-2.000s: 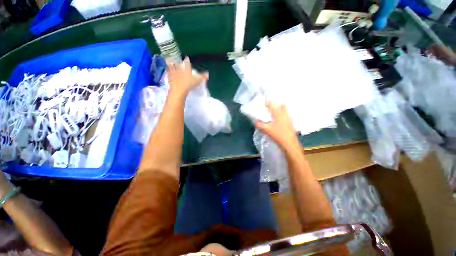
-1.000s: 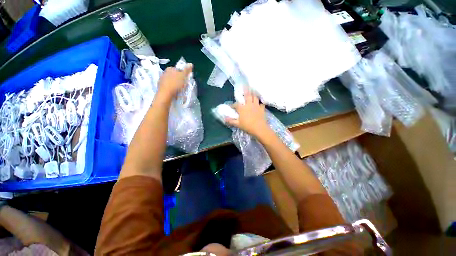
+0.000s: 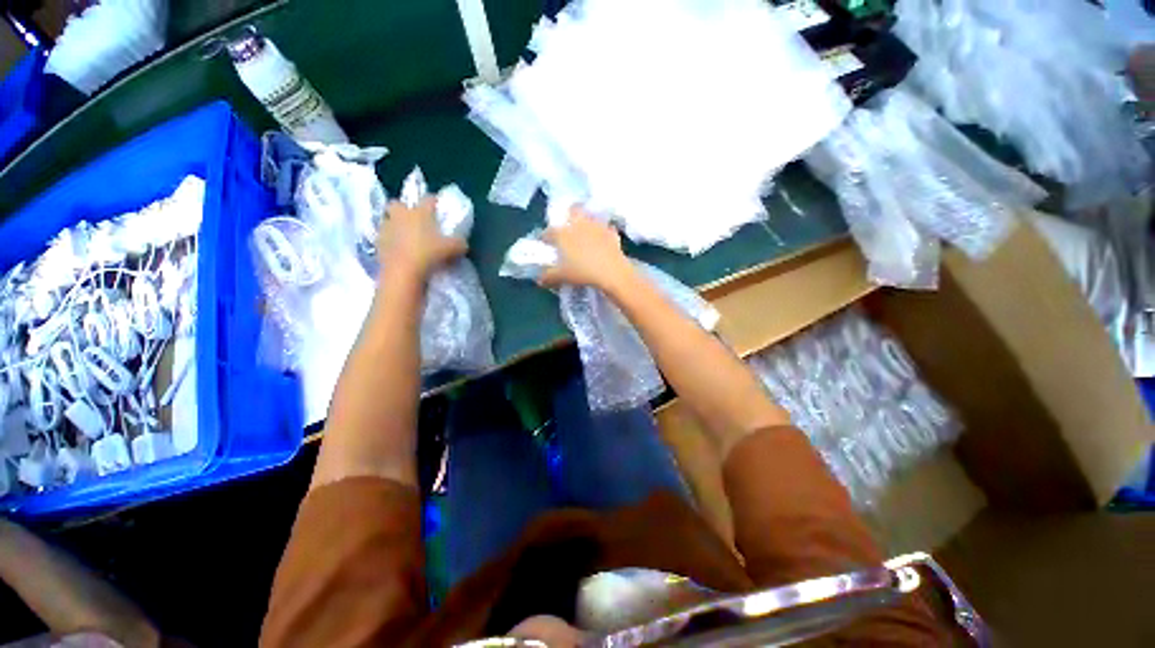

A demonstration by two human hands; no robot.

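My left hand is closed around bubble bags at the bench's front part, with white pieces showing past the fingers. A plump bubble bag hangs below that hand. My right hand grips a bubble bag, whose whitish end sticks out to the left; its film hangs over the bench edge. Whether a unit is inside cannot be told. Bagged units with oval cord loops lie left of my left hand. The bright white stack of empty bubble bags lies beyond my right hand.
A blue bin of loose corded units stands left. A bottle stands behind it. An open carton with bagged units is at lower right. Loose bubble bags overhang the bench. Another person's arm shows lower left.
The view has shifted, so bench things appear further left. My left hand has stayed among the bags near the bin. My right hand has moved closer to my left hand, with the bag.
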